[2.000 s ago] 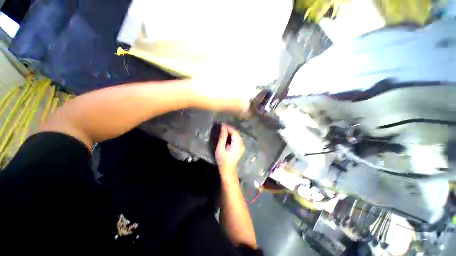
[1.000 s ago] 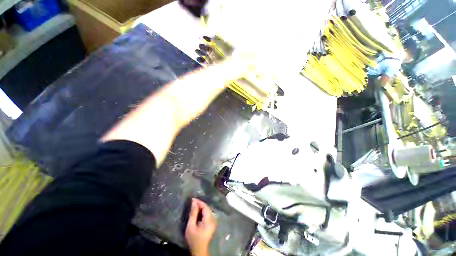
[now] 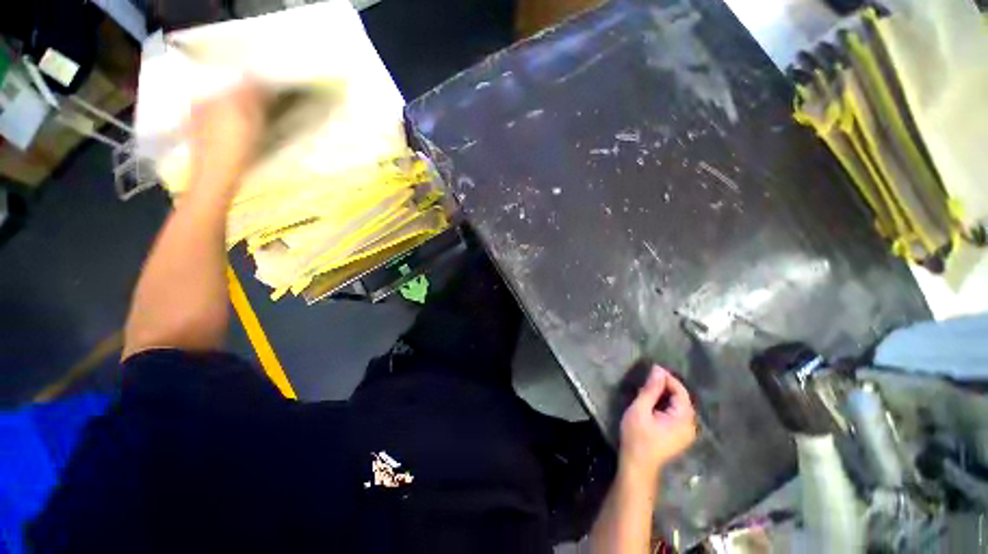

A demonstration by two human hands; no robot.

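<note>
A stack of cream cover pieces with many yellow edges [image 3: 336,222] stands at my left, beside the dark tabletop. My left hand [image 3: 230,124] is over the top of the stack, blurred; its fingers are not clear, and I cannot tell if they grip a piece. My right hand [image 3: 659,417] rests over the near part of the dark tabletop [image 3: 650,195], fingers curled with thumb and fingertip close together. No cover piece shows in it. The needle area of the sewing machine [image 3: 802,373] is at the right, blurred.
A second pile of yellow-edged and dark-edged pieces [image 3: 883,152] lies beyond the table at the upper right. The machine body fills the lower right. A yellow floor line [image 3: 258,330] runs below the left stack. A blue object [image 3: 54,465] is at the lower left.
The view has turned left. My left arm has moved from the pile beyond the table to the stack at my left. My right hand stays curled over the tabletop.
</note>
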